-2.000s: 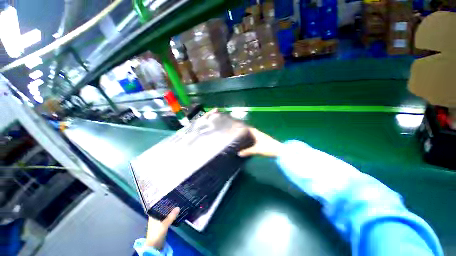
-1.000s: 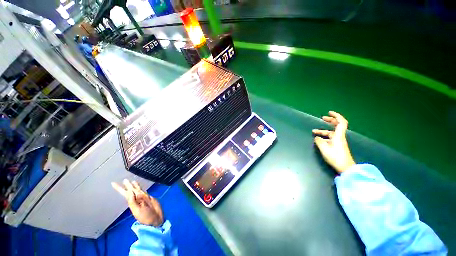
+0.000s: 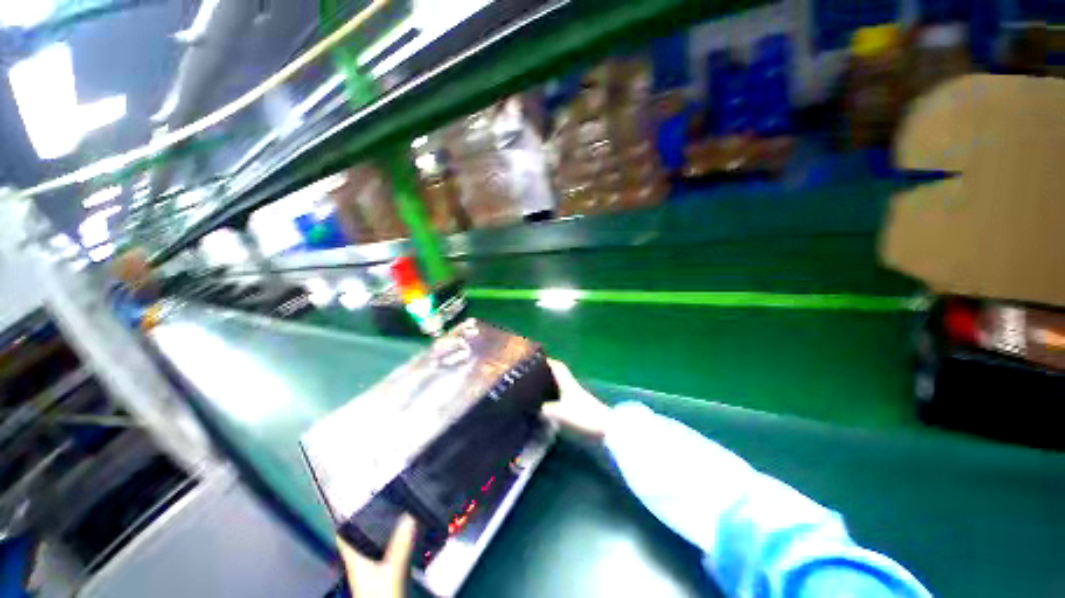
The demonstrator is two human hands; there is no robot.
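A closed black retail box (image 3: 426, 426) sits on or just over the check-weighing scale (image 3: 485, 532), whose front edge and red digits show below it. My right hand (image 3: 572, 400) is on the box's right end, with fingers partly hidden behind it. My left hand (image 3: 383, 563) is at the box's near left corner, thumb on the front face, cut off by the bottom edge. The image is blurred, and whether the box touches the scale platform cannot be told. A signal light (image 3: 413, 292) stands behind the box, showing red, orange and green.
An open retail box (image 3: 993, 374) with its brown lid (image 3: 993, 193) standing up is at the right. A green conveyor belt (image 3: 724, 350) with a bright green stripe runs behind the bench. Stacked brown cartons (image 3: 607, 140) and a white-clothed person (image 3: 526, 158) are beyond. White framing (image 3: 129, 350) is at left.
Both hands, apart from the box a second ago, are now on its two ends. The view has swung up and right, bringing the open box into sight. The signal light now also shows green.
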